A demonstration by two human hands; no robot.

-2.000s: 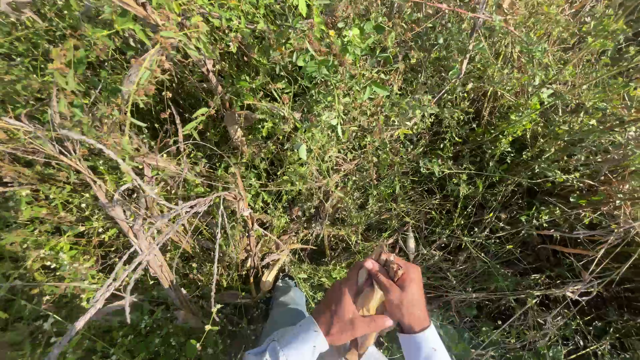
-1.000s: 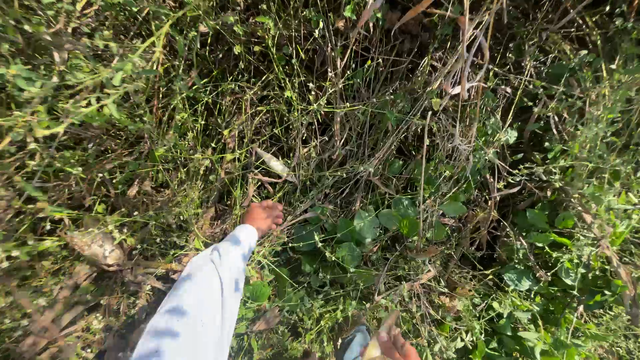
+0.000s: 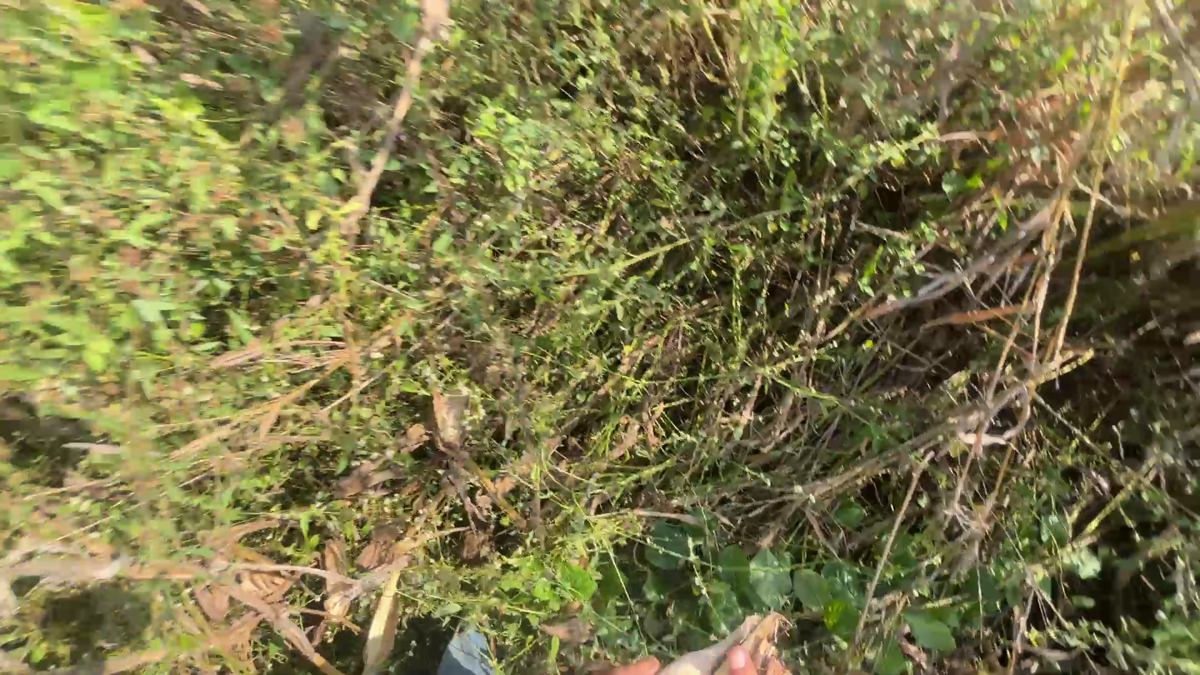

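Observation:
A dry, pale ear of corn in its husk (image 3: 717,649) shows at the bottom edge, its frayed brown end pointing up and to the right. A fingertip of my right hand (image 3: 741,661) presses on the husk; the rest of that hand is cut off. Just to the left, a finger of my left hand (image 3: 637,667) lies against or very near the husk, and its grip is out of view. Another pale, husk-like piece (image 3: 382,623) stands among dry stalks at the lower left, apart from both hands.
Dense green weeds (image 3: 525,159) and tangled dry stems surround me. A long dry stalk (image 3: 394,122) rises at the upper left, and thin bent stalks (image 3: 1041,309) cross the right side. Broad leaves (image 3: 769,577) grow low near the hands. A bluish trouser leg or shoe (image 3: 466,653) shows below.
My left hand, stretched out to the ground vegetation one second ago, is now back beside my right hand at the bottom edge. The view has shifted strongly.

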